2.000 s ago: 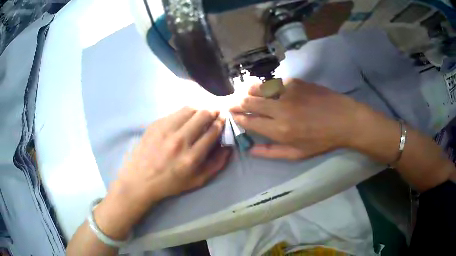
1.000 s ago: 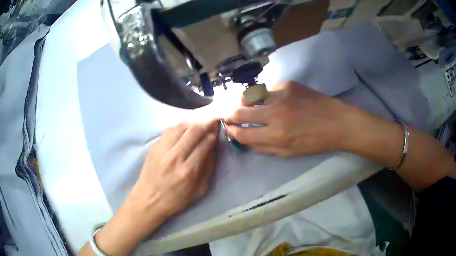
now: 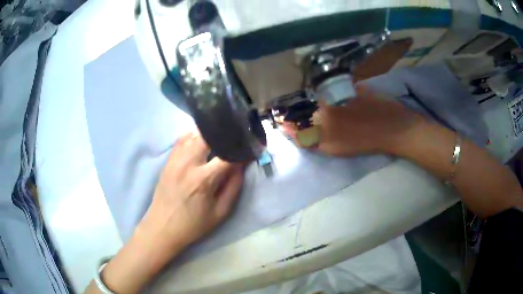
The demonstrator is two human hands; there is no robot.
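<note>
The light grey-blue garment panel (image 3: 123, 115) lies on the white table under the machine. My left hand (image 3: 198, 192) rests on it, left of the dark shiny guard (image 3: 215, 109), which hides some fingertips. My right hand (image 3: 367, 123) reaches in from the right behind the pale round knob (image 3: 337, 89); its fingertips are partly hidden near the needle area (image 3: 275, 118). The tan block (image 3: 307, 136) is beside my right fingers. A small strip with a teal end (image 3: 265, 161) lies on the panel just below the guard, between my hands. Whether either hand grips anything is unclear.
The cream sewing machine head with a teal stripe (image 3: 344, 24) spans the top. Layered grey panels with dark edges (image 3: 26, 143) lie at the far left. The table's curved front edge (image 3: 344, 229) runs above white cloth (image 3: 367, 267). Small items lie at the far right.
My right hand has moved up behind the knob, away from the small strip. My left hand has moved slightly left. The camera view has shifted, showing more of the machine head.
</note>
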